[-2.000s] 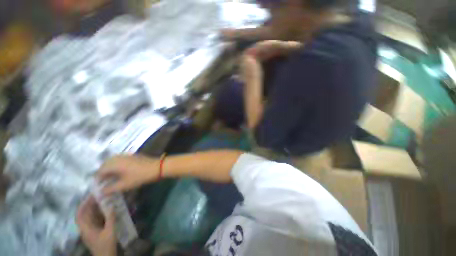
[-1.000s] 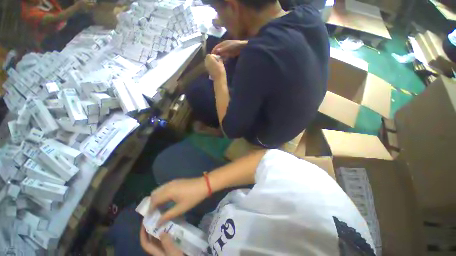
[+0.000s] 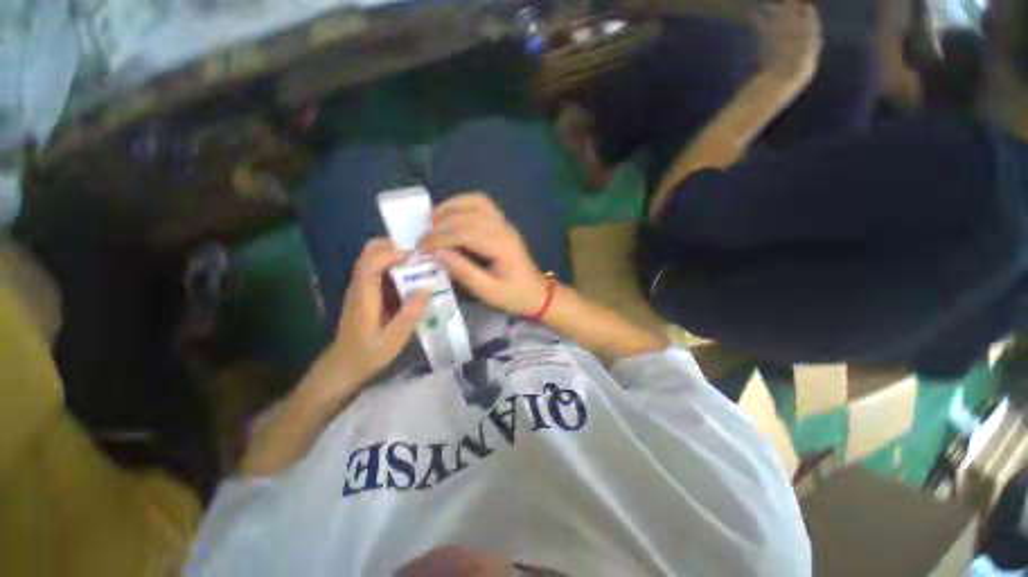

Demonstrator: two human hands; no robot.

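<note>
A slim white folding carton (image 3: 442, 328) with small dark and green print is held over my lap, its end flap standing up at the far end. My left hand (image 3: 378, 304) holds the carton's left side, thumb on its front face. My right hand (image 3: 485, 254) is at the carton's upper end, its fingers on the base of the raised flap. Whether anything is inside the carton cannot be seen.
The table edge (image 3: 282, 56) runs across the top left. A person in a dark shirt (image 3: 834, 248) sits close on the right, and a yellow sleeve (image 3: 68, 451) is at the left. Brown cartons (image 3: 885, 513) stand on the green floor at the lower right.
The view has swung down from the table to my lap. My hands and the carton are now in the middle, and the carton's end flap stands up clearly.
</note>
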